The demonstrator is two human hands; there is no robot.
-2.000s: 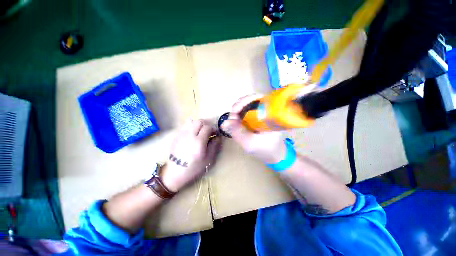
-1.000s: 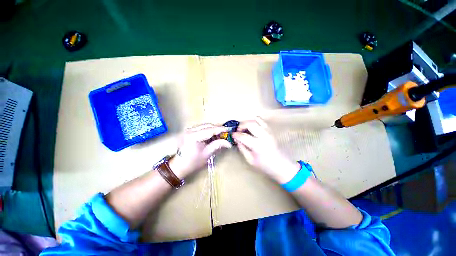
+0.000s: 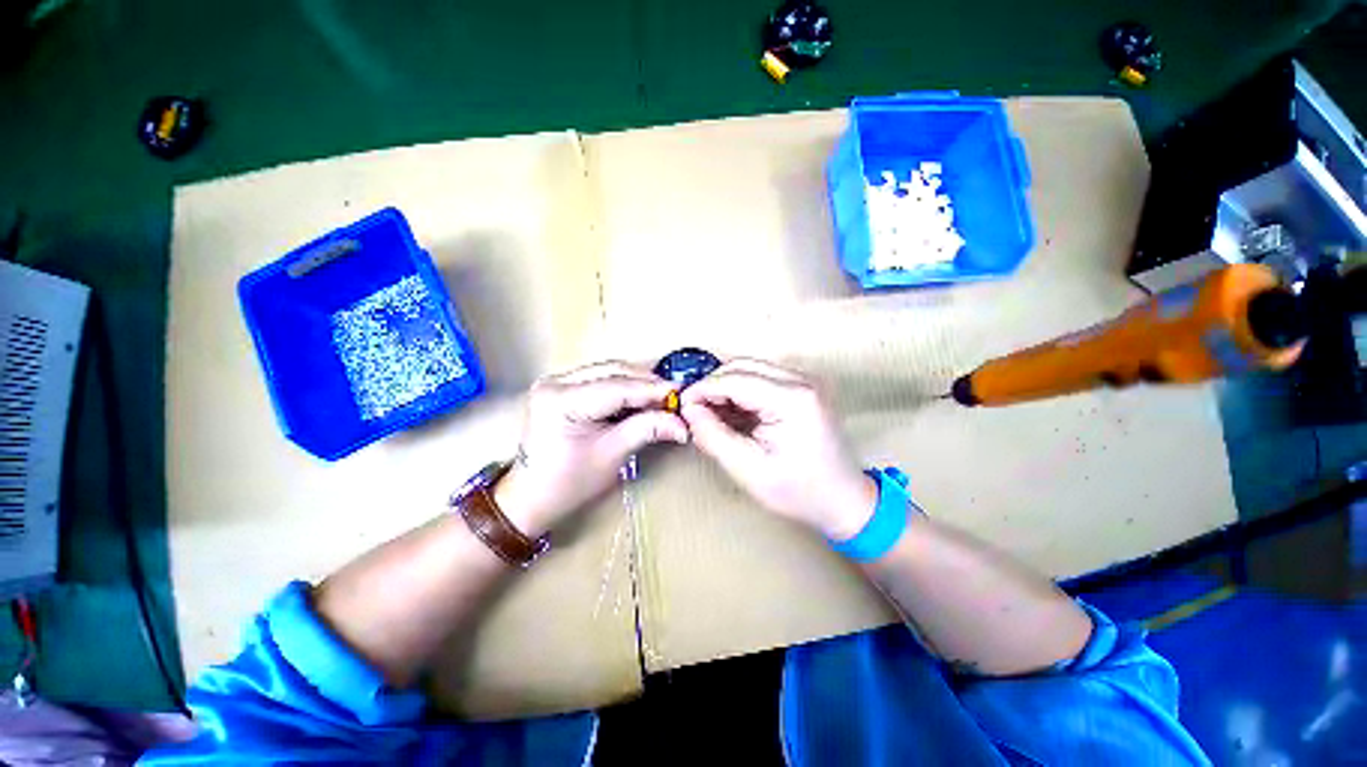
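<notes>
A small round black electronic unit (image 3: 688, 364) is held between both hands over the middle of the cardboard, near its seam. A small yellow-orange component (image 3: 673, 402) shows at its near edge, between the fingertips. My left hand (image 3: 582, 435) grips the unit from the left. My right hand (image 3: 772, 442) grips it from the right. The fingers hide most of the unit's lower part. Thin pale leads (image 3: 627, 525) lie on the cardboard below my left hand.
A dark blue screw bin (image 3: 360, 333) stands left and a lighter blue white-parts bin (image 3: 930, 188) upper right on the cardboard (image 3: 720, 210). An orange electric screwdriver (image 3: 1117, 348) is at right. Several black units lie beyond. A vented case (image 3: 38, 427) is far left.
My right hand has let go of the orange screwdriver, which now hangs at right. Both hands are now together at the unit. The view has shifted a little.
</notes>
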